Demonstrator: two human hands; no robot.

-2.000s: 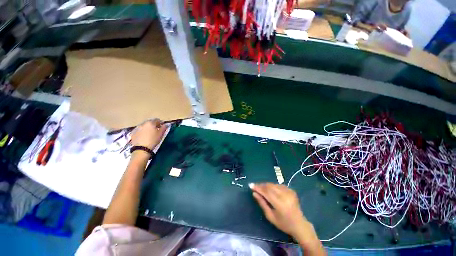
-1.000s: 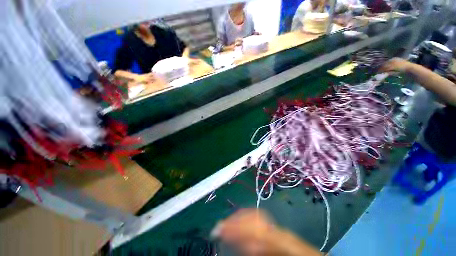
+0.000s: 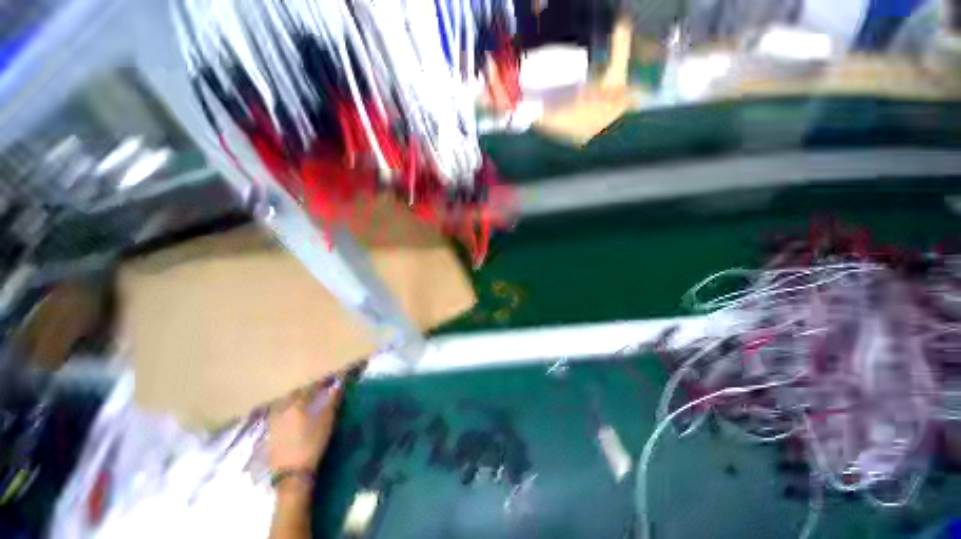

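My left hand lies at the right edge of the white sheet, by the lower edge of the cardboard. Its fingers are blurred, and I cannot tell whether it holds anything. My right hand is not in view. Black connector housings lie scattered on the green surface to the right of my left hand. A few thin pale pieces lie just below them. A small white block lies near the bottom edge. A pale-handled tool lies right of the housings. The whole frame is blurred.
A heap of white and red leads lies at the right. Wire bundles hang overhead before a grey post. A cardboard sheet lies behind my left hand. A white strip crosses the bench, with yellow rubber bands beyond it.
The view swung right to the wire heap and other workers, then back left to the cardboard. My left hand is in view again. My right hand has left the picture.
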